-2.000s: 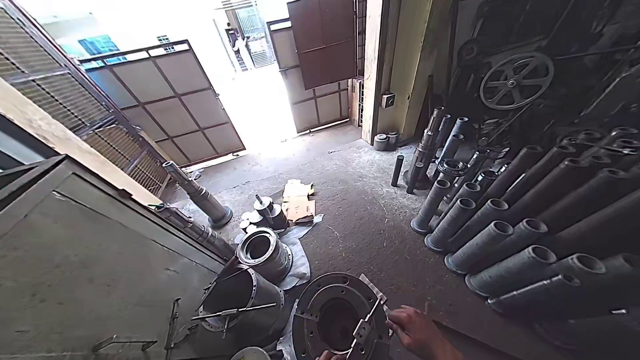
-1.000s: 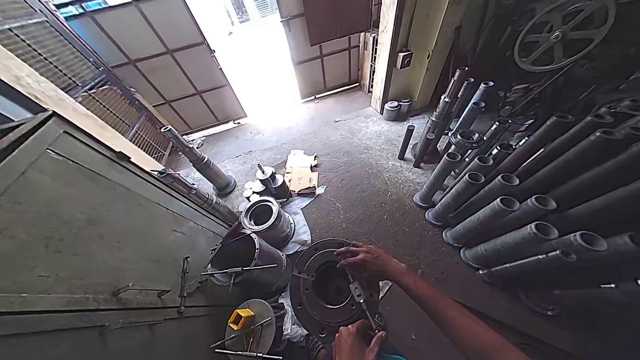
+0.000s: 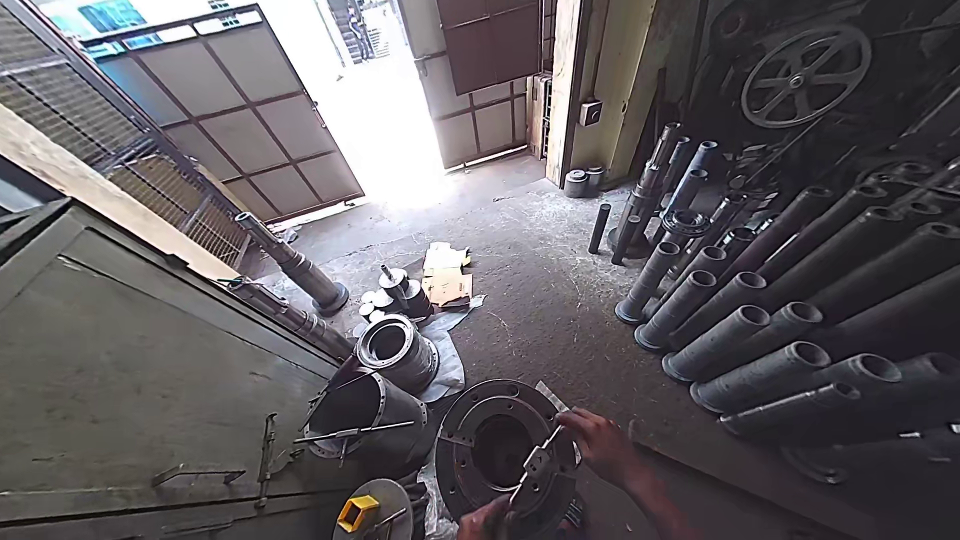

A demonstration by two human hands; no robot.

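A tap wrench with a square metal body lies diagonally over the right side of a round flanged metal part with bolt holes and a dark central bore. My right hand grips the upper end of its handle. At the lower end, near the bottom edge of the view, my left hand holds the other handle. Whether a tap is fitted beneath the wrench body is hidden. A pale flat strip sticks out just beyond my right fingers.
A hollow flanged cylinder with another tap wrench across it stands left. Behind are a smaller ringed cylinder and cardboard. A yellow block sits on a round plate. Many metal tubes stand right; a metal cabinet is left.
My right hand has moved from over the flanged part's far side to the wrench's upper handle end. My left hand stays at the lower end.
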